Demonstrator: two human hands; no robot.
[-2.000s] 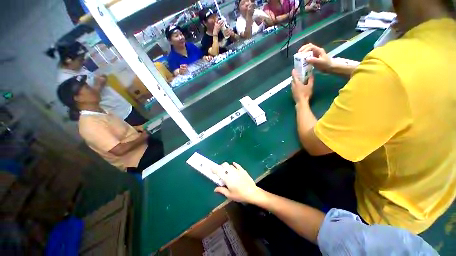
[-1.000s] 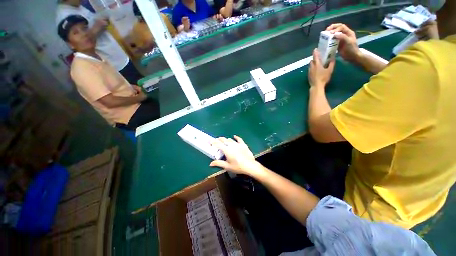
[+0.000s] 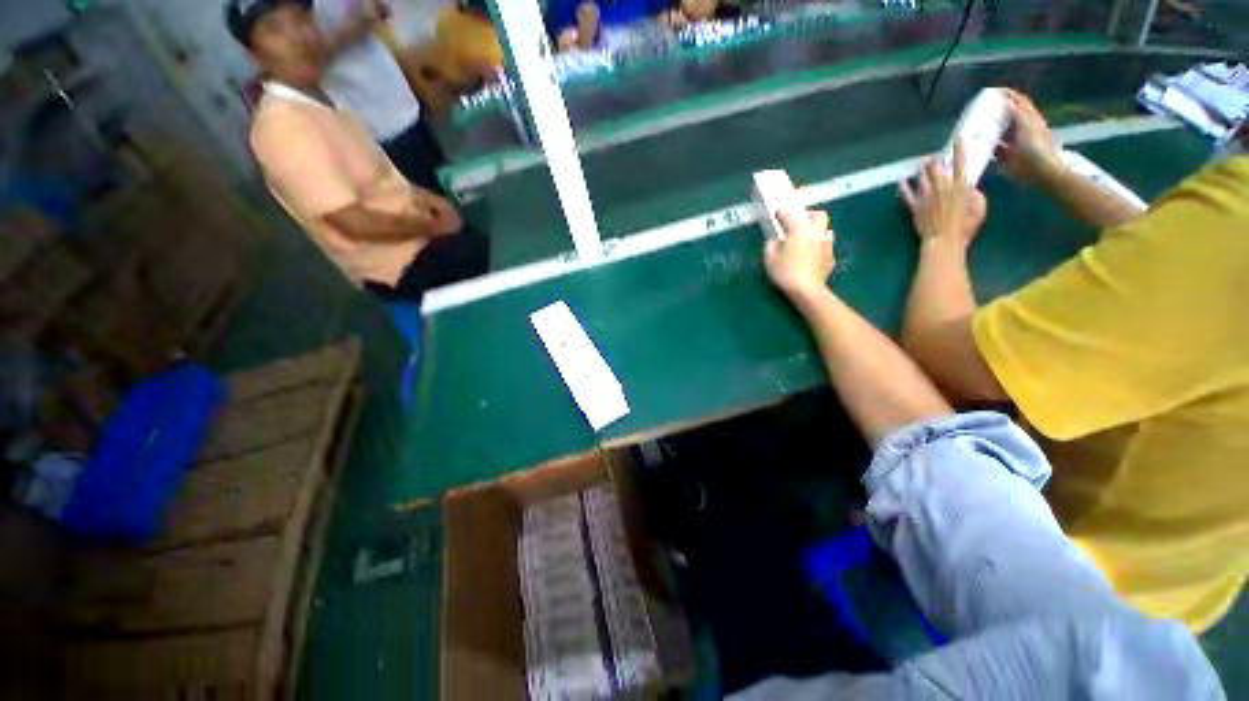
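A slim white retail box (image 3: 578,364) lies alone near the bench's front end, with no hand on it. My right hand (image 3: 800,252) reaches across the green bench and grips the near end of a second white retail box (image 3: 774,192) beside the pale metal edge. Its fingers cover that end. My left hand is not in view. An open brown carton (image 3: 480,603) stands below the bench end, with rows of white boxes inside.
A person in yellow (image 3: 1123,397) sits close on the right, handling a white box (image 3: 981,133). A white post (image 3: 548,130) rises at the bench's far edge. Brown cartons (image 3: 247,507) and a blue item (image 3: 144,452) are at left. A person in orange (image 3: 336,178) is beyond.
My right hand has let go of the nearer box, moved right and away across the bench, and taken hold of the farther box. The nearer box now lies free, turned more lengthwise in view.
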